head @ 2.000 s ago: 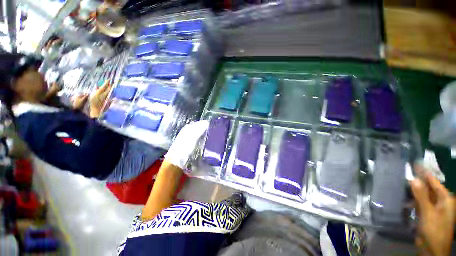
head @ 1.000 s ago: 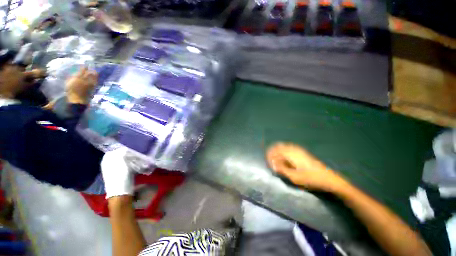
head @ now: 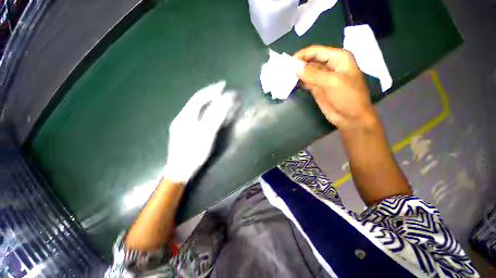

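My right hand [head: 340, 89], bare, holds a crumpled white wiping cloth [head: 280, 76] between thumb and fingers above the dark green bench mat [head: 163, 54]. My left hand [head: 198, 127], in a white work glove, is over the mat to the left of the cloth. Its fingers are slightly curled and blurred, and nothing shows in it; thumb and index finger are apart. No phone is in either hand.
Stacked clear trays [head: 41, 217] stand at the lower left. A white box-like object [head: 272, 19] is at the top. A folded white piece [head: 367, 54] lies at right beside a dark object [head: 375, 13]. Grey floor with a yellow line [head: 421, 130] shows at right.
The view has swung right. The filled tray left the mat for the stack at left. My left hand let go of it and came over the mat. My right hand now holds a white cloth.
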